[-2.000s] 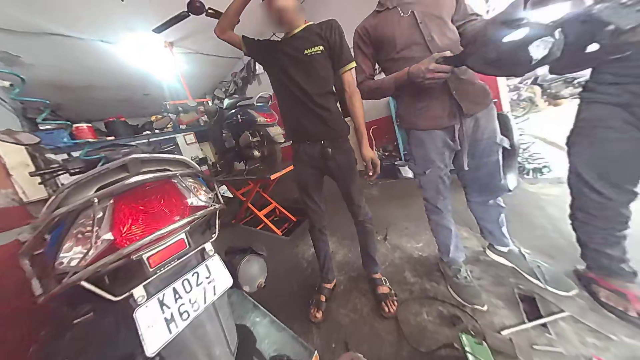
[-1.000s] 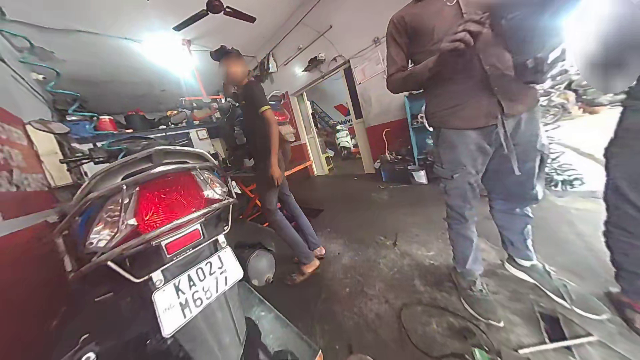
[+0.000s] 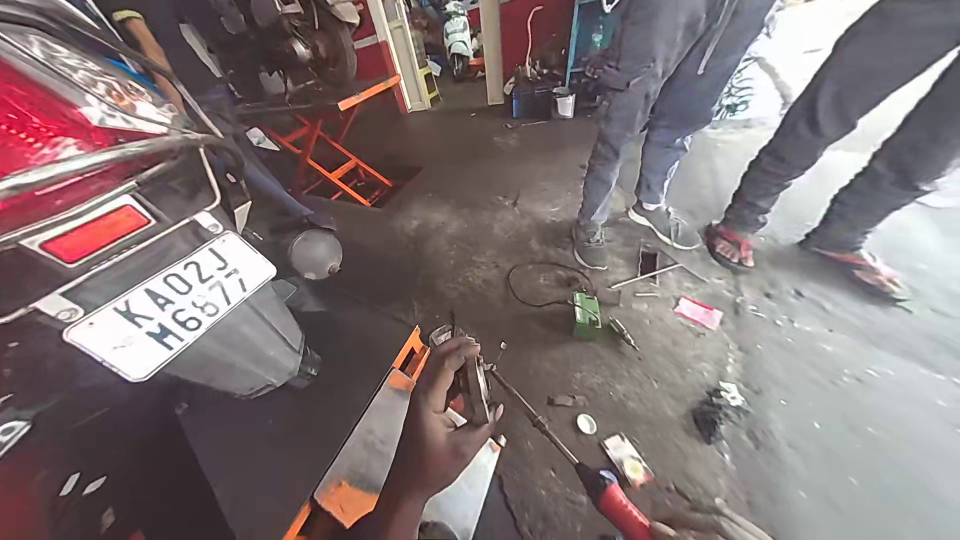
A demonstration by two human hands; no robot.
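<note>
My left hand is raised at the lower middle, its fingers and thumb around a small dark metal part. From the lower right, my right hand, partly cut off by the frame edge, holds the red handle of a screwdriver-like tool. The tool's long metal shaft points up and left, and its tip is at or close to the metal part; contact is not certain. Under my left forearm lies a metal ramp or lift platform with orange edges. A scooter's rear, with a number plate and red tail light, stands at left.
Two people's legs are at right. A green box with a cable, a pink packet, a white cap, a small packet and metal rods lie on the floor. An orange scissor lift stands behind.
The view has tilted down strongly. Both my hands are now in sight, holding the part and the tool; neither showed clearly before. The person in dark clothes is now beside the scooter at left.
</note>
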